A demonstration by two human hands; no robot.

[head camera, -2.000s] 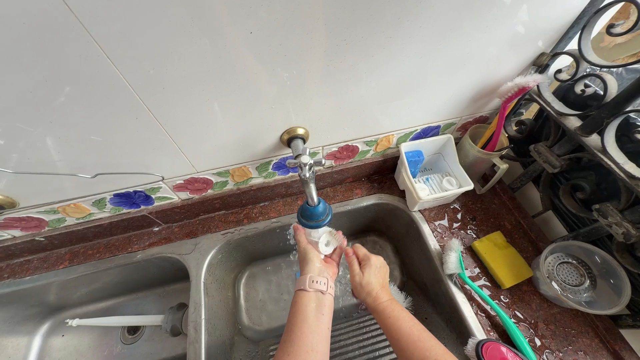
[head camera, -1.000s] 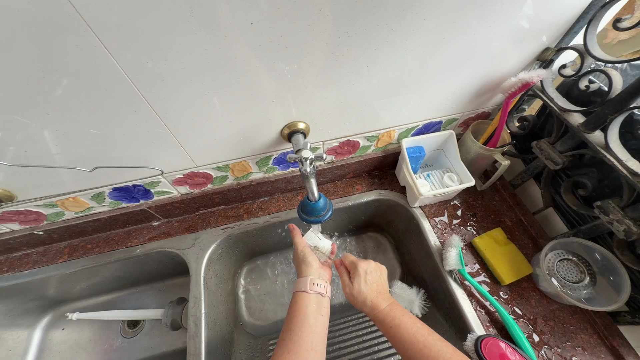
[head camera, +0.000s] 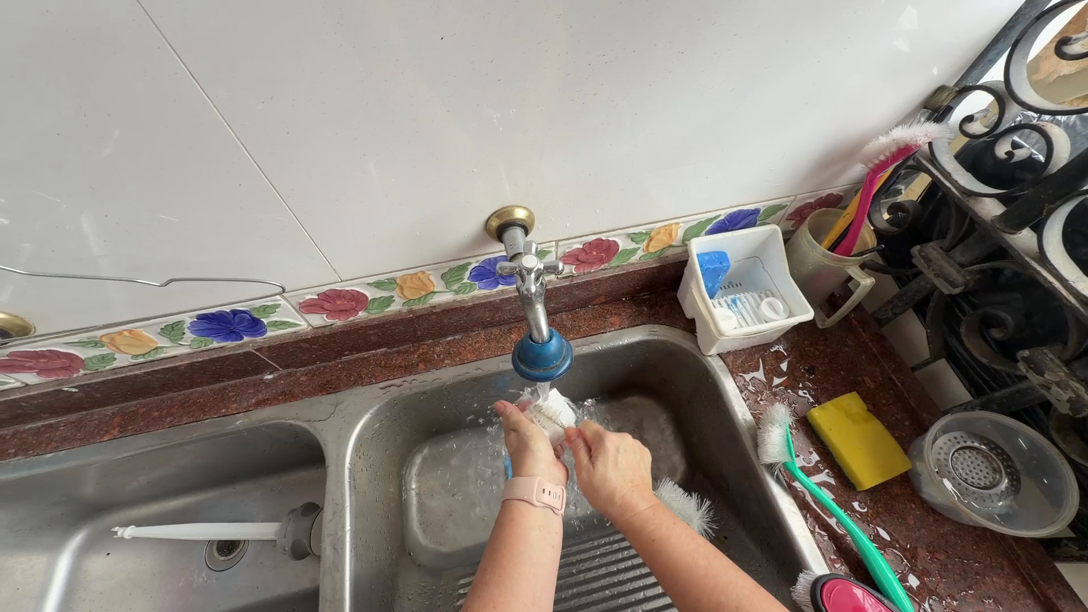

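Observation:
Water runs from the chrome faucet through its blue rubber nozzle onto a small white ribbed part. My left hand, with a pink band on its wrist, holds this part from the left, below the nozzle. At the part's lower right edge is my right hand, fingers curled in; a white-bristled brush sticks out past it, and its handle is hidden. Both hands are over the right basin of the steel sink. Something blue shows just left of my left wrist, too little of it to name.
The left basin holds a white tube with a grey end. Right of the sink are a white plastic basket, a mug with brushes, a green-handled brush, a yellow sponge, a clear bowl with a strainer and a pink-topped brush.
The white part in my left hand has turned; its round opening faced up two seconds ago and no longer shows. My right hand stays close beside it.

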